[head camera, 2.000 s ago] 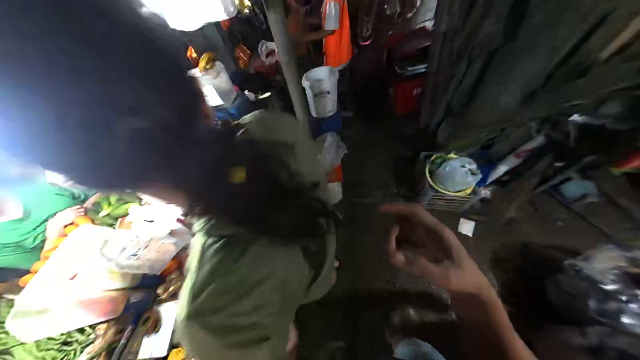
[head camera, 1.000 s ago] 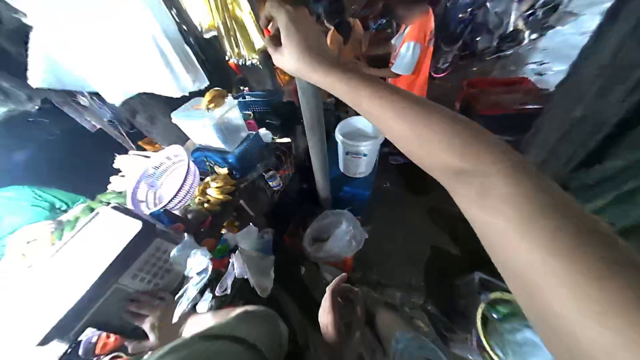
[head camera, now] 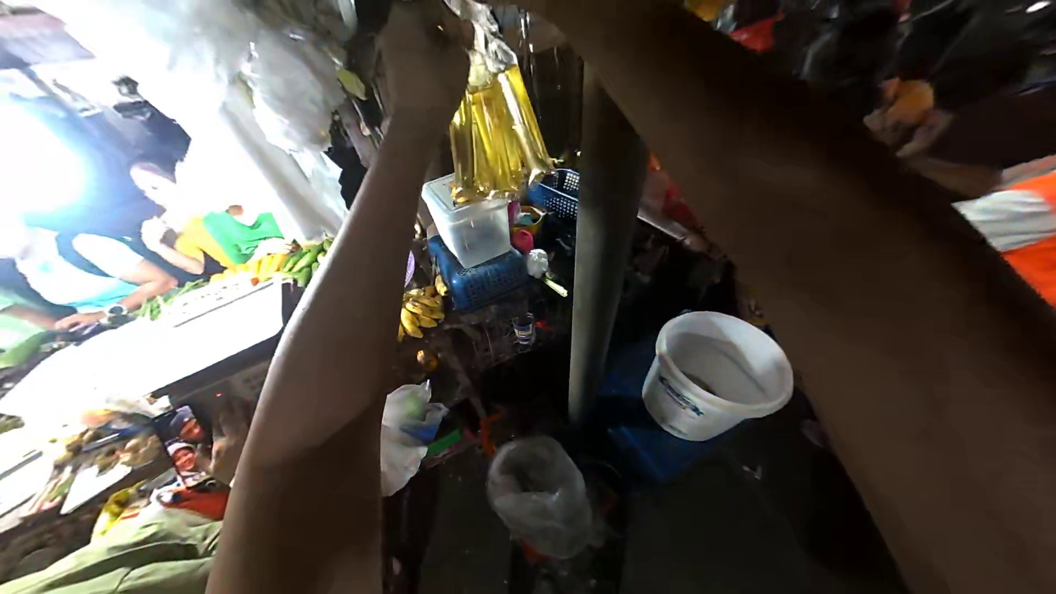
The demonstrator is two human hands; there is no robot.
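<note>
My left hand (head camera: 425, 54) is raised at the top, left of the center, beside hanging plastic packets of yellow liquid (head camera: 495, 132). Its fingers are dark and partly cut off by the top edge, so its grip is unclear. My right forearm (head camera: 825, 247) crosses from the lower right to the top, and the hand lies beyond the frame. Clear plastic (head camera: 487, 33) gathers above the packets. Under them stands a lidded translucent container (head camera: 470, 227) on an upturned blue basket (head camera: 478, 276), with bananas (head camera: 421, 312) to its left.
A pole (head camera: 606, 239) stands between my arms. Right of it is a white bucket (head camera: 718, 379) on something blue; below, a bin lined with a clear bag (head camera: 540, 495). People sit behind a bright produce table (head camera: 190, 330) at left. A person's orange-and-white garment shows at the right edge.
My left hand is now raised beside the hanging packets. My right hand, seen near them one second ago, has gone out of frame at the top. The view has shifted strongly.
</note>
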